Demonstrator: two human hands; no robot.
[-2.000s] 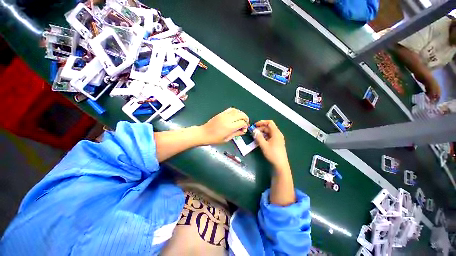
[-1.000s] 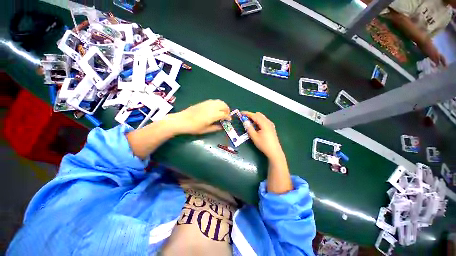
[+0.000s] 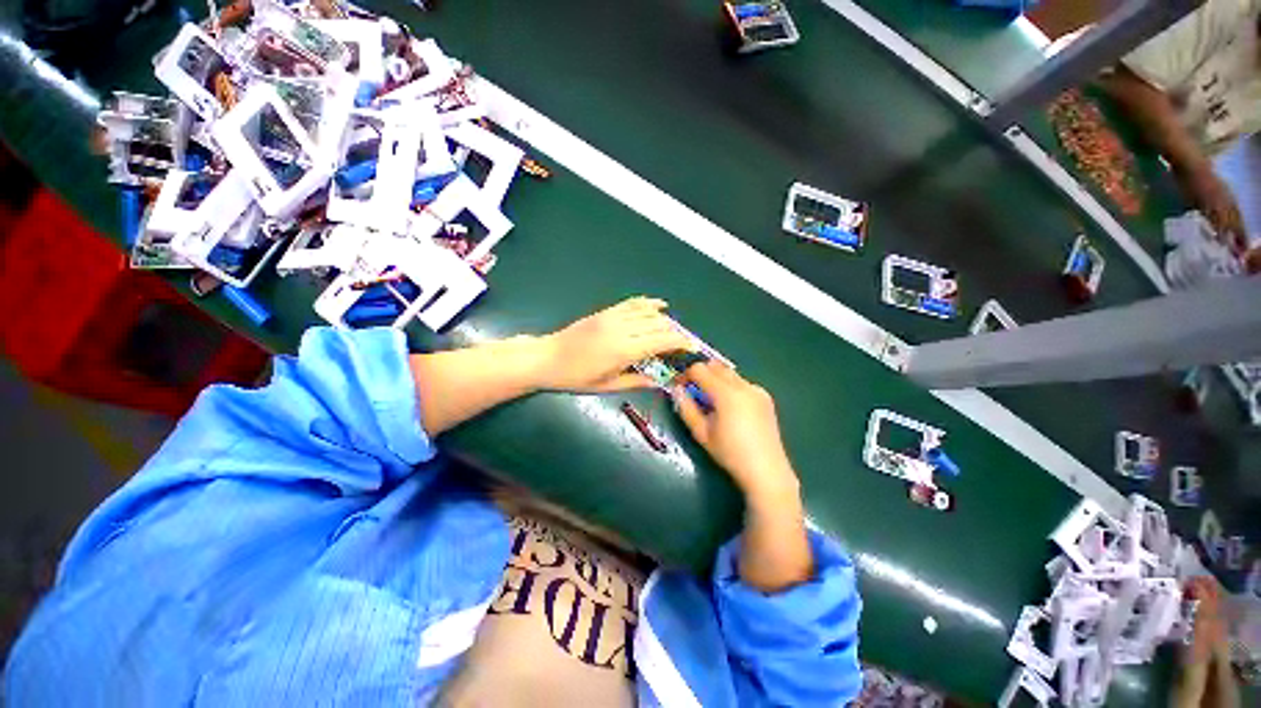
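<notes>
My left hand (image 3: 618, 346) and my right hand (image 3: 736, 422) both hold one white frame unit (image 3: 676, 368) over the green bench, in the middle of the view. My fingers cover most of the unit; a bit of green board and white frame shows between them. A blue cell (image 3: 698, 397) shows at my right fingertips. A small dark-red strip (image 3: 645, 427) lies on the bench just below my hands. A single unit (image 3: 906, 450) with a blue cell and a round part lies on the bench to the right.
A large heap of units (image 3: 277, 150) lies at upper left. A stack of white frames (image 3: 1106, 595) stands at lower right, with another person's hand (image 3: 1211, 661) beside it. Beyond the pale rail (image 3: 650, 197), spaced units lie on the dark green belt. A grey post (image 3: 1093, 346) crosses the right side.
The unit in my hands has turned, and its open window no longer shows between my fingers. My right fingers have closed further over it. Another person's hand has appeared at lower right.
</notes>
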